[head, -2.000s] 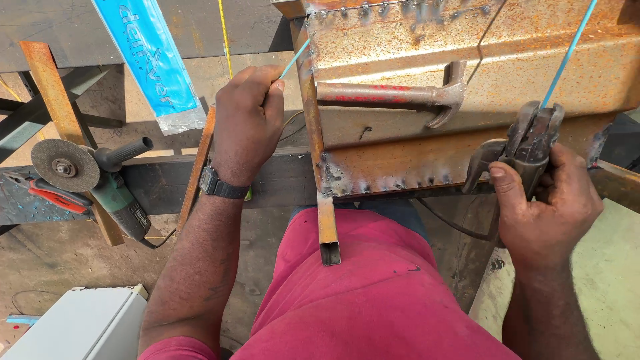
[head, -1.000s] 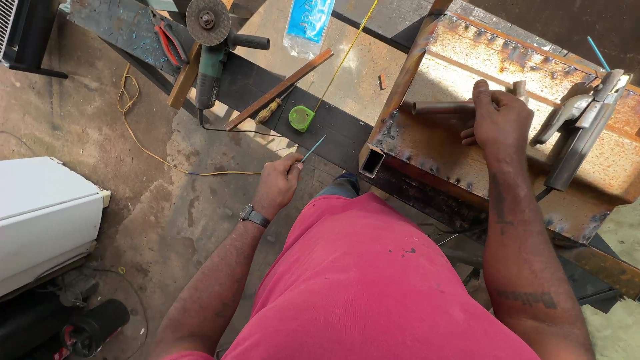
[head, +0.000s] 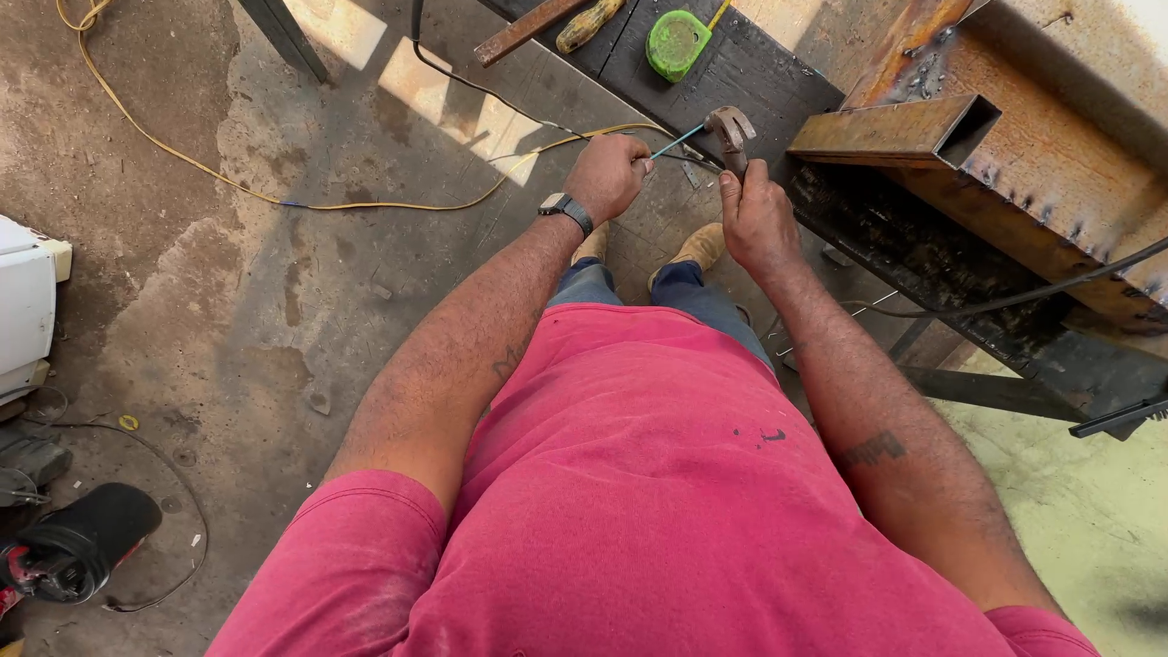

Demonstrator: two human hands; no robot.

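Observation:
My left hand, with a watch on its wrist, pinches a thin blue welding electrode that points up and right. The electrode's far end meets or lies just beside the head of a claw hammer; which of these I cannot tell. My right hand is closed around the hammer near its head, which points up. Right of it stands the rusty welded steel workpiece, with a square steel tube jutting from its corner and weld beads along its edge.
On the black steel beam lie a green tape measure, a worn yellow handle and a rusty flat bar. A yellow cable crosses the concrete floor. A black canister lies lower left. A dark cable runs along the workpiece.
My right hand has let go of the electrode holder and taken hold of the hammer, which lay on the workpiece, and brought it beside the electrode in my left hand. The view has swung considerably.

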